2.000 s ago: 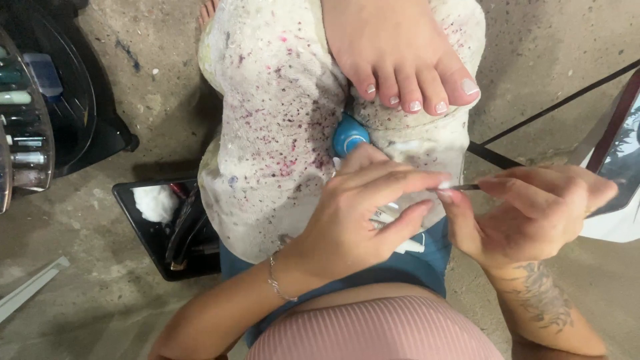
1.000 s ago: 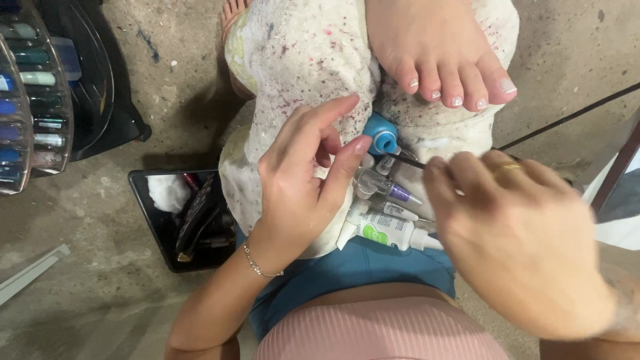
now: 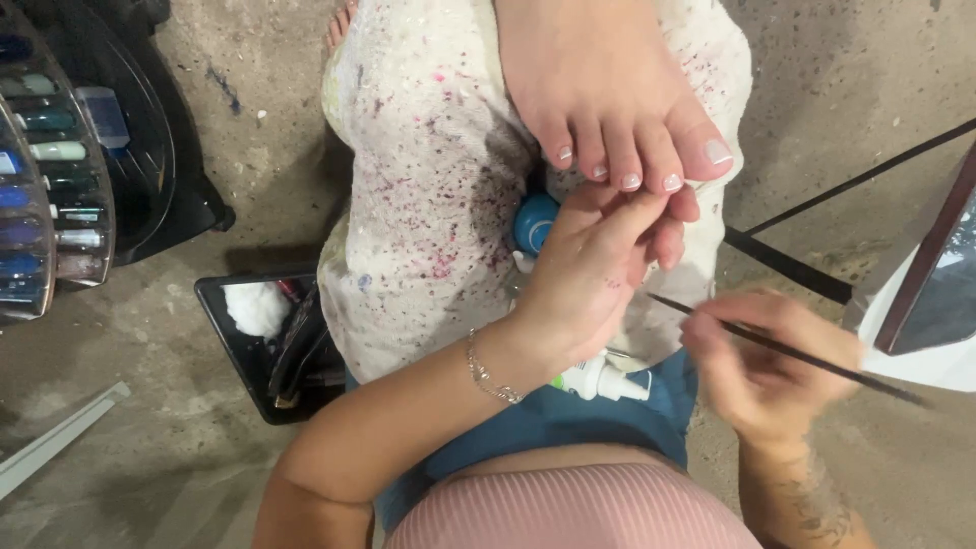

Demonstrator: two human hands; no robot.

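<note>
Another person's foot (image 3: 602,84), its toenails painted with white tips, rests on a stained white towel (image 3: 427,183) over my lap. My left hand (image 3: 610,267) is under the toes, its thumb and fingertips touching the smaller ones. Between the fingers of my right hand (image 3: 778,358) is a thin dark brush (image 3: 793,351), its fine tip pointing left, apart from the toes. A blue bottle (image 3: 535,223) lies on the towel left of my left hand, partly covered. Below that hand a white tube (image 3: 602,381) shows on my lap; other small things there are hidden.
A rack of nail polish bottles (image 3: 61,183) stands at the far left. Beside my lap, a black tray (image 3: 267,415) holds white cotton (image 3: 258,307) and dark tools. Black bars (image 3: 793,267) and a dark-edged panel (image 3: 930,267) are at the right. A pale strip (image 3: 61,442) lies on the floor.
My left hand has moved up to the toes and now touches them. My right hand has drawn the brush away from the blue bottle, where it was one second ago.
</note>
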